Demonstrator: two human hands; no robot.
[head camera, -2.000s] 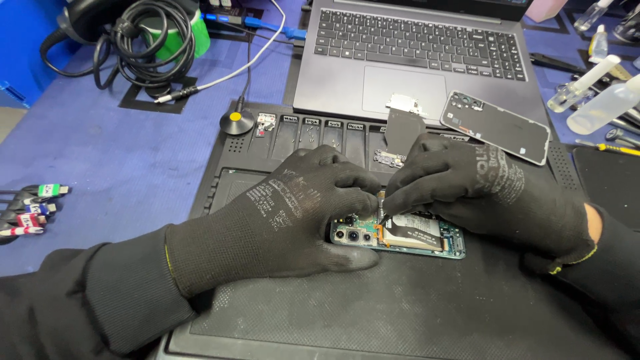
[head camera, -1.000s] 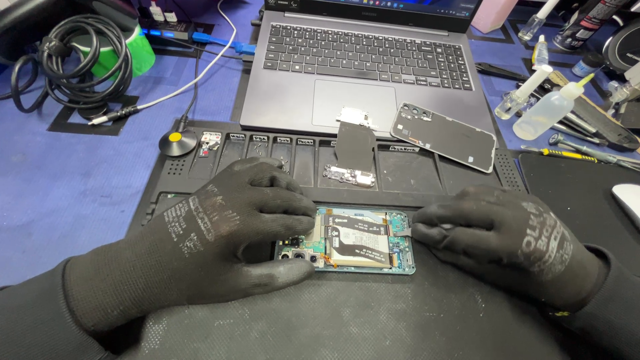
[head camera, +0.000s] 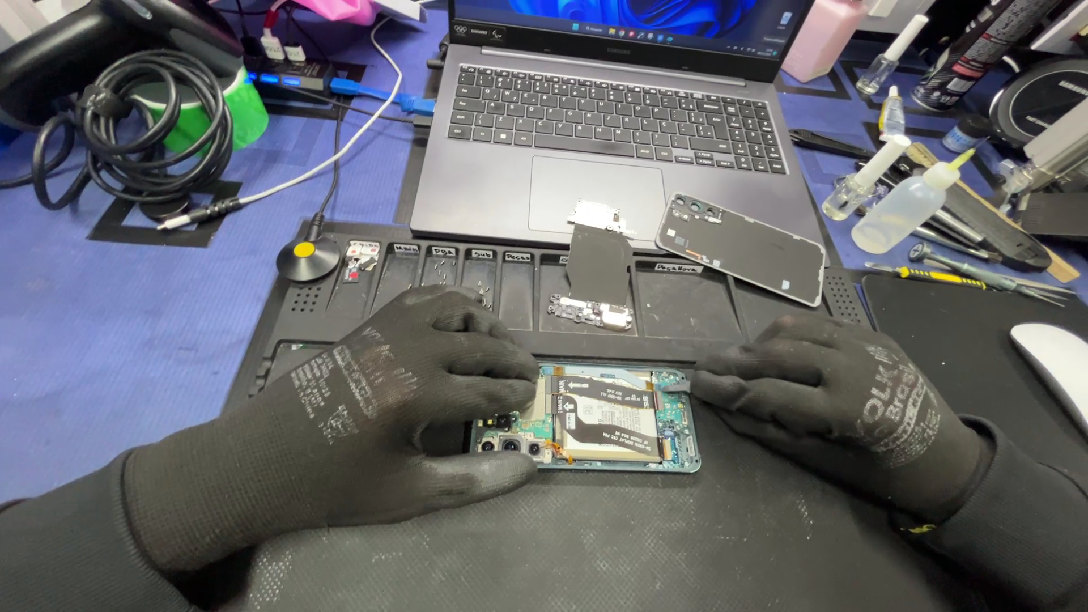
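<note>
An opened smartphone (head camera: 608, 421) lies on the black repair mat, its battery, black flex cables, circuit boards and camera module (head camera: 510, 446) exposed. My left hand (head camera: 357, 425), in a black glove, grips the camera end between thumb and fingers. At the opposite end, my gloved right hand (head camera: 816, 408) holds the end of a small flat dark tool (head camera: 677, 387), whose tip reaches over the green lower board; most of the tool is hidden by the fingers. Beyond the phone, a metal-and-plastic inner cover with a black sheet (head camera: 597, 263) lies across the mat's compartments and the laptop edge.
A laptop (head camera: 595, 136) stands behind the mat's compartments (head camera: 501, 289), which hold small screws and parts. The phone's back cover (head camera: 741, 248) leans on the laptop's front edge. Bottles (head camera: 901, 208), tweezers and a yellow-black screwdriver (head camera: 926, 274) lie right, near a white mouse (head camera: 1054, 361). Coiled cable (head camera: 157, 127) lies left.
My right hand has moved from over the phone's middle to its right end. My left hand still holds the camera end. The view has shifted.
</note>
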